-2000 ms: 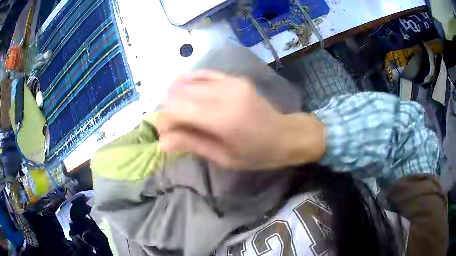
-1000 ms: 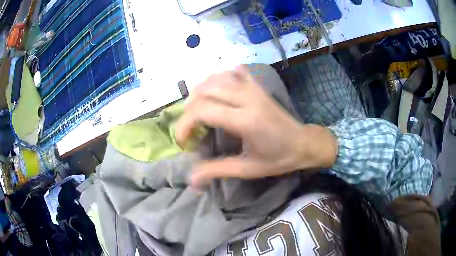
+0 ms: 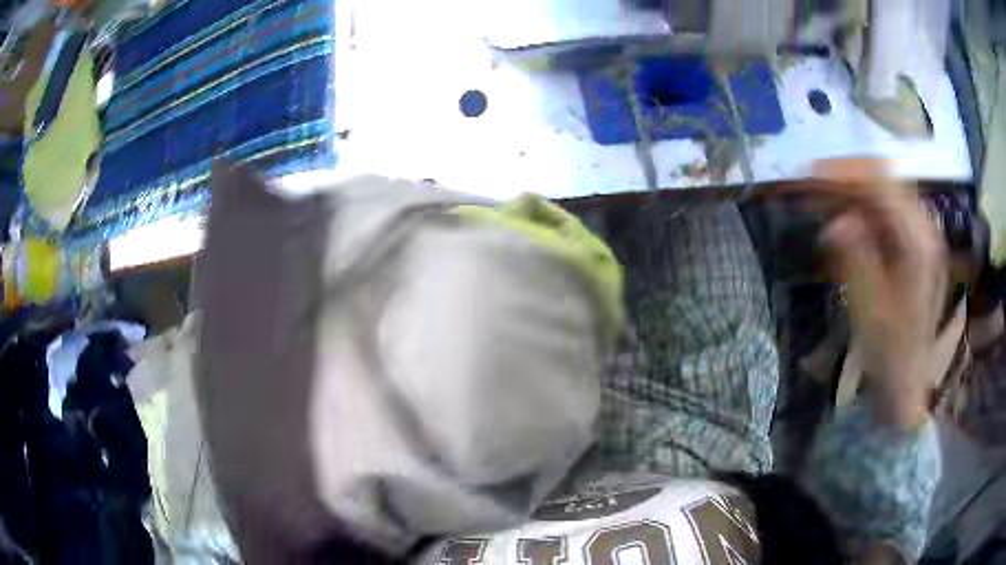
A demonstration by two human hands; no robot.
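The grey-brown garment body (image 3: 485,353) is bunched in a rounded heap on my lap, at the table's front edge. Yellow-green fabric (image 3: 568,248) shows along its upper right side. A darker brown-grey panel (image 3: 259,364) stands up at its left. My right hand (image 3: 891,248) is away from the garment, at the right by the table edge, and is blurred; its grip is unclear. My left hand does not show.
A blue scrap tray (image 3: 761,105) with lint lies at the table's front. Plaid cloth (image 3: 221,88) lies at left on the white table (image 3: 530,132). Cloth pieces (image 3: 949,342) hang at right. Dark garments (image 3: 99,441) are piled lower left.
My right hand has left the grey cloth and moved far right. The cloth has been turned, with its dark panel now at left and the yellow-green part at upper right. The view has shifted.
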